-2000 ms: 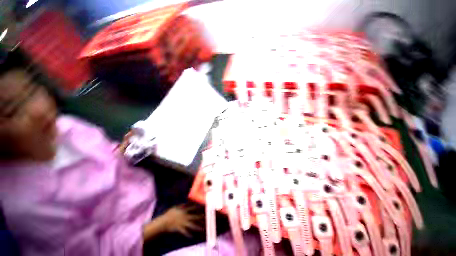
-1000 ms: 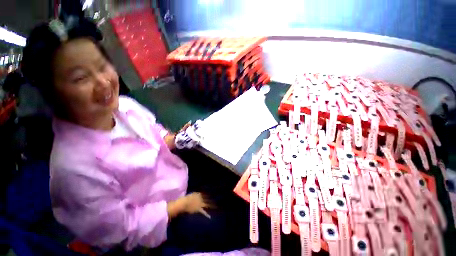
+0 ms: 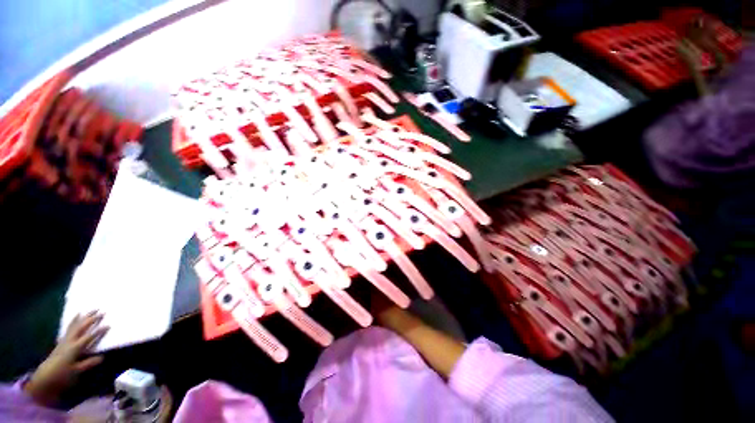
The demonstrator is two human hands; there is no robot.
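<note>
Pale pink smartwatches (image 3: 380, 235) lie in rows on a red-orange tray (image 3: 217, 320) at the middle of the bench, straps overhanging its front edge. My right hand (image 3: 382, 307) is mostly hidden under the tray's front edge; only the wrist and bare forearm show, coming from a pink striped sleeve at the lower right. Whether it grips the tray cannot be told. My left hand is not in view. A second stack of pink watches (image 3: 273, 91) stands behind, touching or close.
A co-worker's hand (image 3: 81, 343) rests on white paper (image 3: 132, 248); another hand holds a white-and-black item (image 3: 137, 395). Another watch tray (image 3: 579, 264) sits at right, lower. A white dispenser (image 3: 480, 54), open box (image 3: 536, 106) and red-orange trays (image 3: 650, 51) with another person stand beyond.
The view has swung right and down. The co-worker's face has left the picture; my right forearm, the right-hand watch tray and the dispenser now show.
</note>
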